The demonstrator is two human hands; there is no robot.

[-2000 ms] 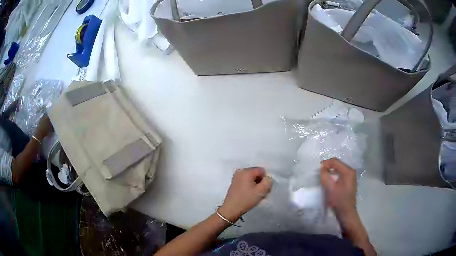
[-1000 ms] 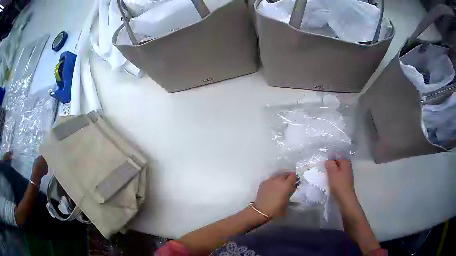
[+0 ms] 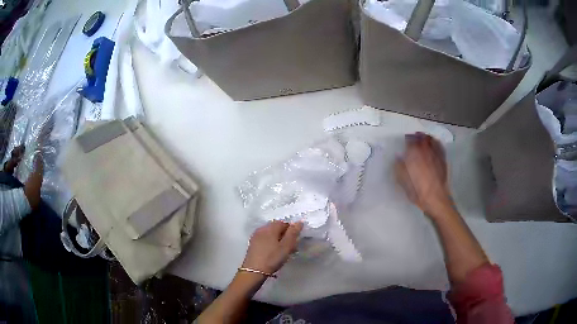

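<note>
A clear polybag point(image 3: 278, 186) with white pieces inside lies crinkled on the table. My left hand point(image 3: 273, 243) pinches its near edge. Several white foam protectors with toothed edges lie at the bag's right side and mouth, one pointing toward me point(image 3: 343, 235). Another protector point(image 3: 352, 119) lies flat farther back, below the standing totes. My right hand point(image 3: 422, 168) is blurred, off the polybag, over the table near a white rounded piece point(image 3: 438, 131). Whether its fingers hold anything cannot be told.
Taupe totes point(image 3: 272, 57) stuffed with white paper stand at the back and right. A folded beige bag point(image 3: 136, 190) lies at left. Behind it are a blue tape dispenser point(image 3: 98, 69), tape roll point(image 3: 93, 23) and plastic sleeves point(image 3: 41, 69). Another person's hands show at far left.
The polybag has moved left with my left hand, and protectors now lie outside it. My right hand has let go of the bag and moved away toward the totes.
</note>
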